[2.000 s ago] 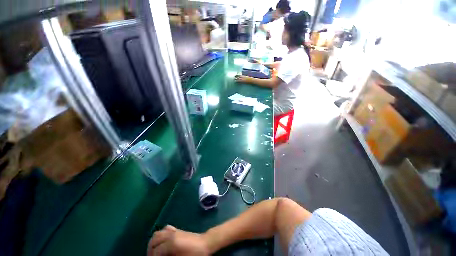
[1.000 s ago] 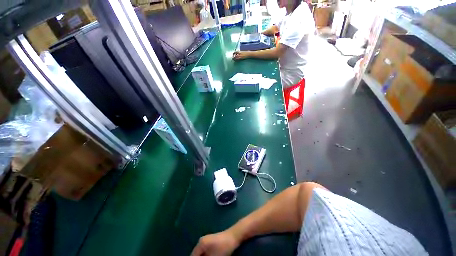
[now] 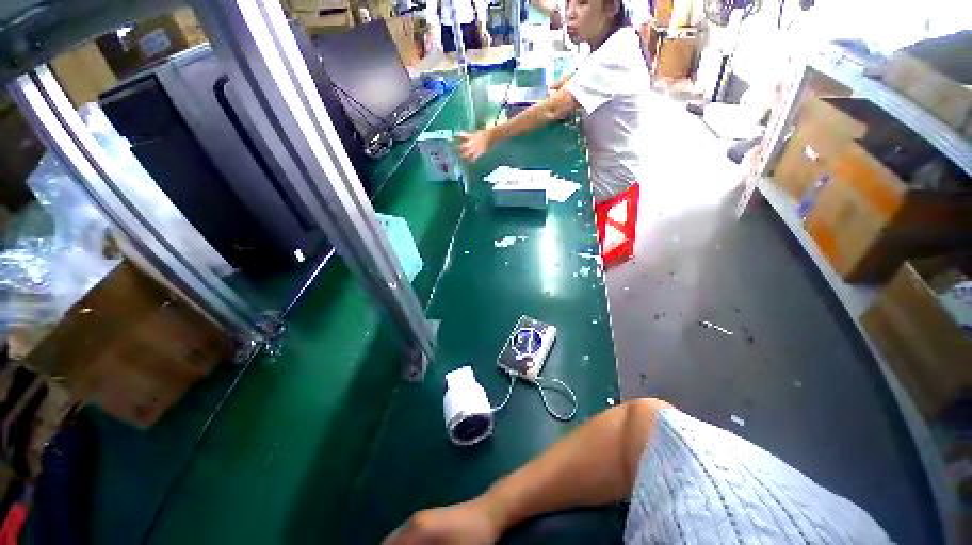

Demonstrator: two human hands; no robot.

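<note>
A white camera-like device [image 3: 467,407] with a dark round face lies on the green bench [image 3: 320,426], joined by a white cable to a flat square device [image 3: 528,348]. A pale blue-green box [image 3: 400,247] is partly hidden by the metal post. Another small box [image 3: 438,158] stands farther along. My right hand [image 3: 453,526] is low at the picture's bottom edge, in front of the white device and apart from it. Its fingers are cut off, so what it holds cannot be seen. My left hand is out of the picture.
Metal posts [image 3: 320,181] rise from the bench. A low open box with white papers [image 3: 520,192] lies beyond the devices. A person [image 3: 613,96] sits on a red stool [image 3: 618,224], one hand by the small box. Brown cartons [image 3: 128,346] are left, more on right shelving.
The other person has turned this way and stretched an arm to the small box. The pale box by the post has shifted from the post's left to its right side. My view has swung slightly.
</note>
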